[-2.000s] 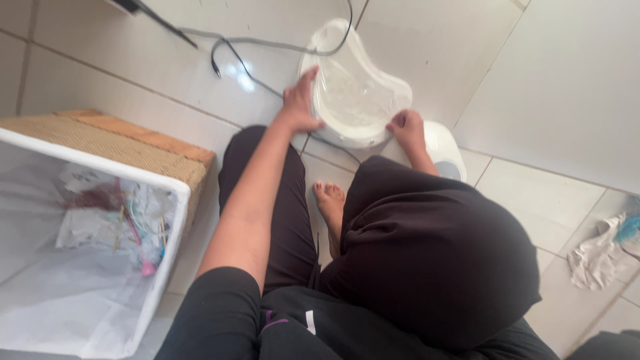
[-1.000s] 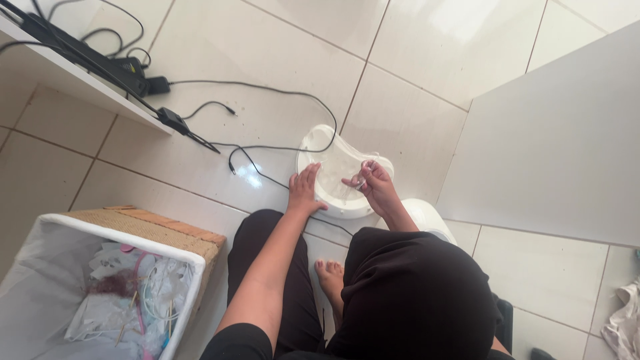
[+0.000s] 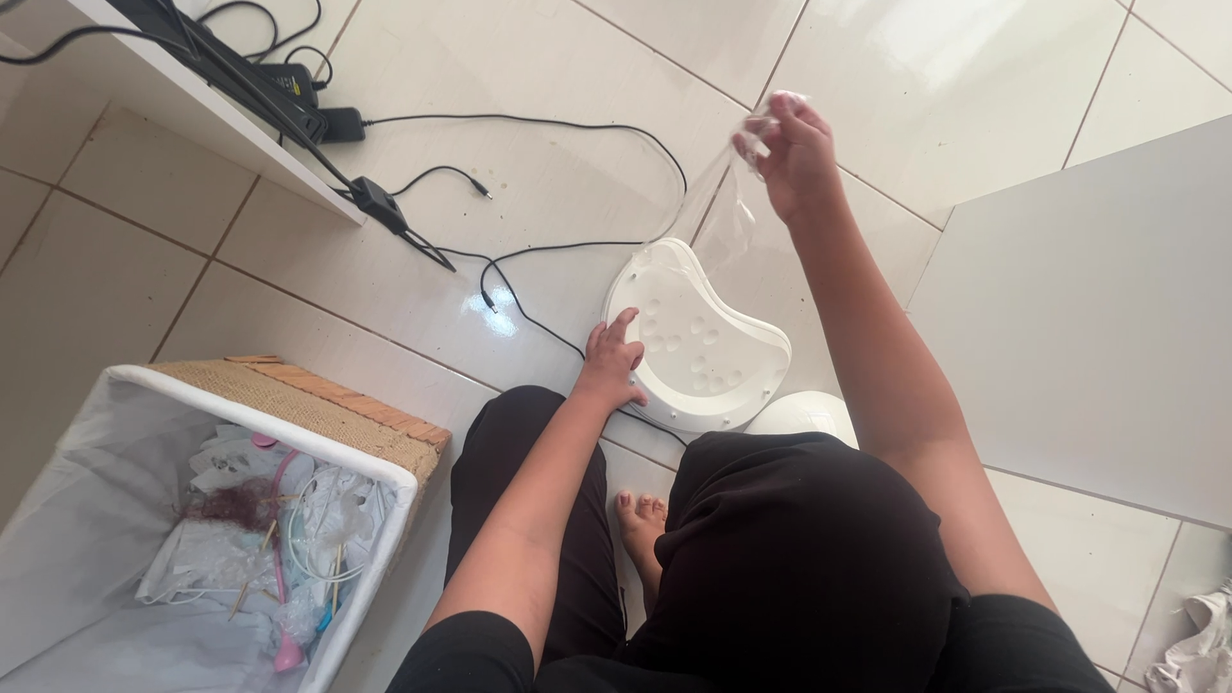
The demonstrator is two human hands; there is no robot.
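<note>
A white kidney-shaped plastic piece (image 3: 707,346) with small oval dimples lies on the tiled floor in front of my knees. My left hand (image 3: 614,364) rests on its left rim with the fingers spread. Raised up and to the right of it, my right hand (image 3: 791,144) pinches a clear plastic film (image 3: 727,207), which stretches down toward the top edge of the white piece. The hand and film are slightly blurred. A rounded white object (image 3: 807,414) sits beside the piece, partly hidden by my right knee.
At lower left stands a woven bin (image 3: 404,419) with a white liner and rubbish inside. Black cables (image 3: 539,247) and adapters (image 3: 377,202) lie on the floor at upper left, by a white panel. A large light panel (image 3: 1088,327) is at right, a crumpled cloth (image 3: 1193,640) at lower right.
My right hand has moved from the white piece's right side up and away, drawing clear film with it. My left hand remains at the left rim.
</note>
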